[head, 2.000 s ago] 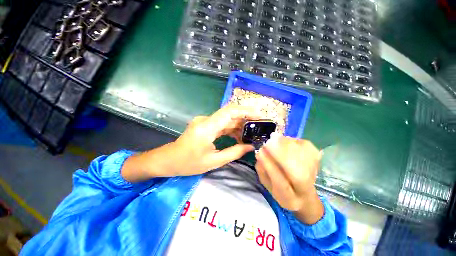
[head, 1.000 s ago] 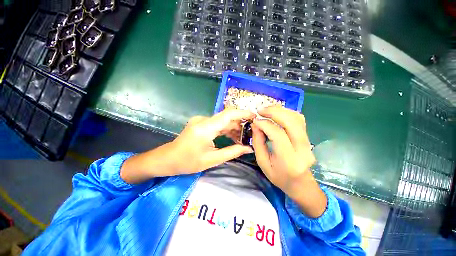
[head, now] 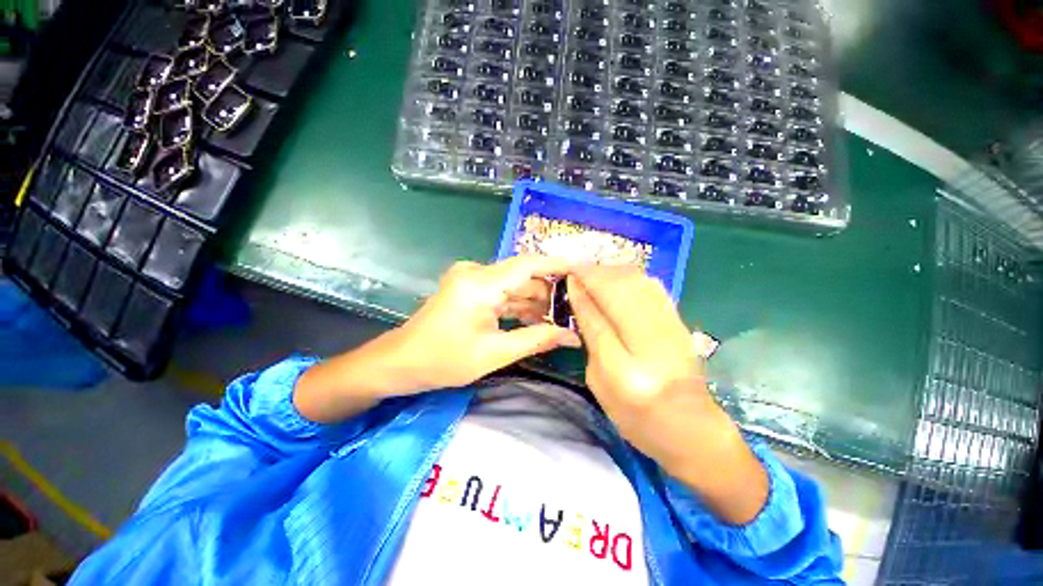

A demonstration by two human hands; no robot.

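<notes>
A black watch housing with a shiny rim is held upright between my hands, mostly covered by fingers. My left hand grips its left side between thumb and fingers. My right hand is closed over its right side, fingertips at the top edge; whether they pinch a small part is hidden. Just behind, a blue bin holds a heap of tiny beige-copper bits, partly covered by my fingers.
A clear blister tray with dark modules lies behind the bin. A black compartment tray with piled housings overhangs the green bench at left. Clear gridded trays stand at right. A small beige scrap lies beside my right hand.
Two seconds ago the housing's dark face was turned up; now it is on edge and mostly covered. My right hand has moved up and over it. The camera view has shifted slightly.
</notes>
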